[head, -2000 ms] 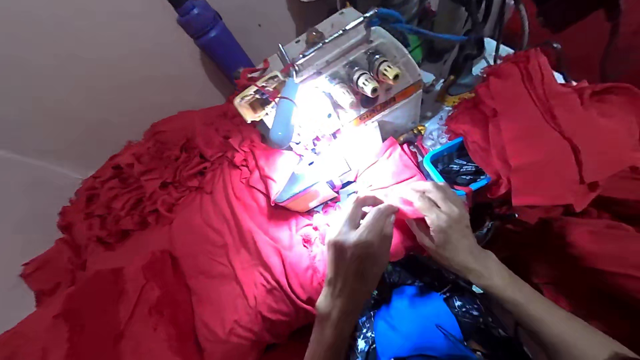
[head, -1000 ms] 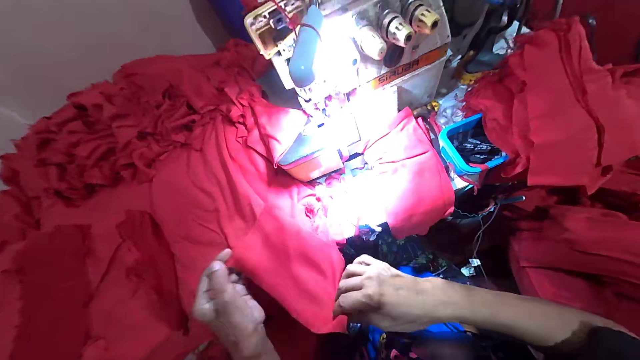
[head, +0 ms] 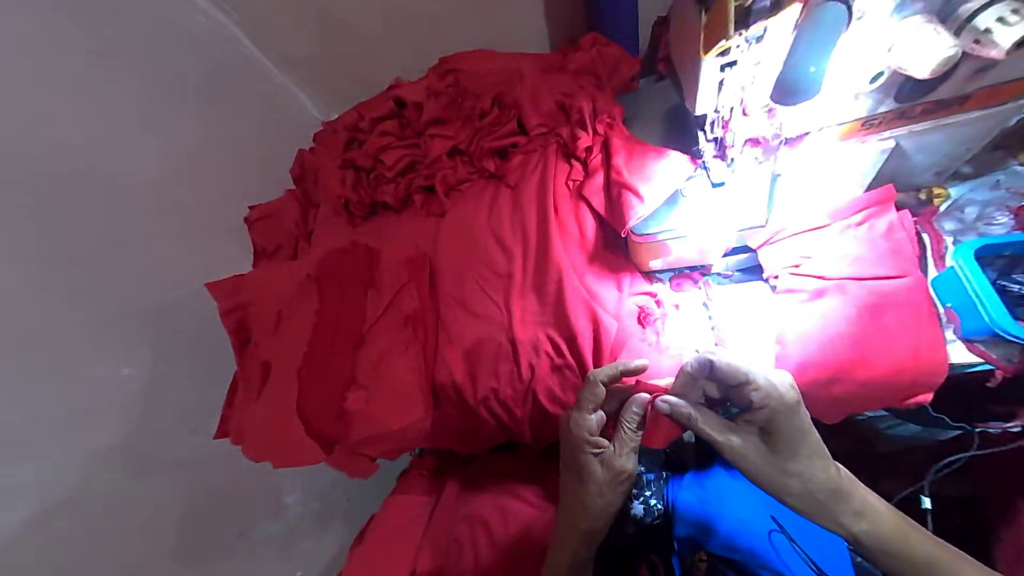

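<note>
My left hand and my right hand meet at the lower centre, both pinching the edge of a small red fabric piece between thumb and fingers. Just beyond them stands an overlock sewing machine, its needle area washed out by a bright lamp. Folded red fabric lies to the right of the machine's front. A large spread of red fabric reaches up to the machine's left side, with gathered red pieces behind it.
At the right edge is a blue plastic container with dark contents. Thin cables hang below it. Blue cloth lies beneath my hands. More red fabric is at the bottom. A plain wall bounds the left.
My hands have come together from apart, where a larger red panel was stretched between them a second ago. The view has swung left.
</note>
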